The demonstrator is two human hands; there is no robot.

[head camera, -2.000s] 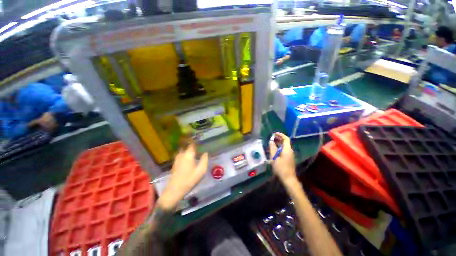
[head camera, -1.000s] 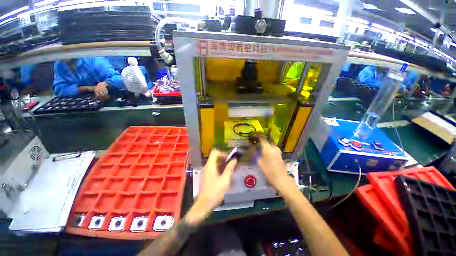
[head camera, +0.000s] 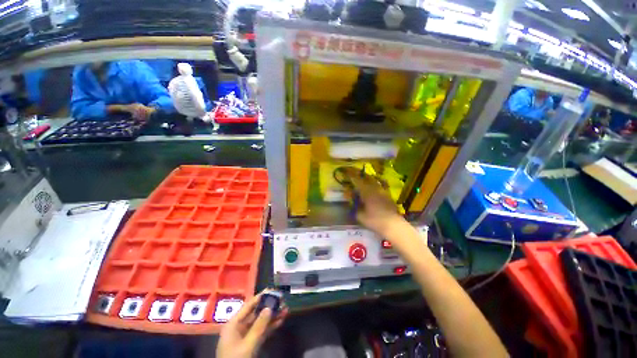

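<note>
My left hand [head camera: 248,327] is low in front of the press, left of its panel, and holds a small dark square watch housing [head camera: 269,301] between thumb and fingers. My right hand [head camera: 369,199] reaches inside the bench press [head camera: 274,126], its fingers at the pale press fixture [head camera: 334,187] with the dark ring. A thin blue tool [head camera: 356,204] shows partly beside the right fingers. Whether the fingertips also grip a part is blurred. The dark ram [head camera: 363,94] is raised above the fixture.
A red-orange tray [head camera: 178,248] with white square parts in its nearest row lies left of the press. A clipboard [head camera: 59,262] is far left. A blue control box [head camera: 520,217], stacked red trays [head camera: 520,273] and a black tray [head camera: 608,301] stand right. A person [head camera: 115,91] sits across the bench.
Both hands were together in front of the fixture. My left hand has moved down and left with the housing. My right hand has gone into the press. The view has shifted slightly.
</note>
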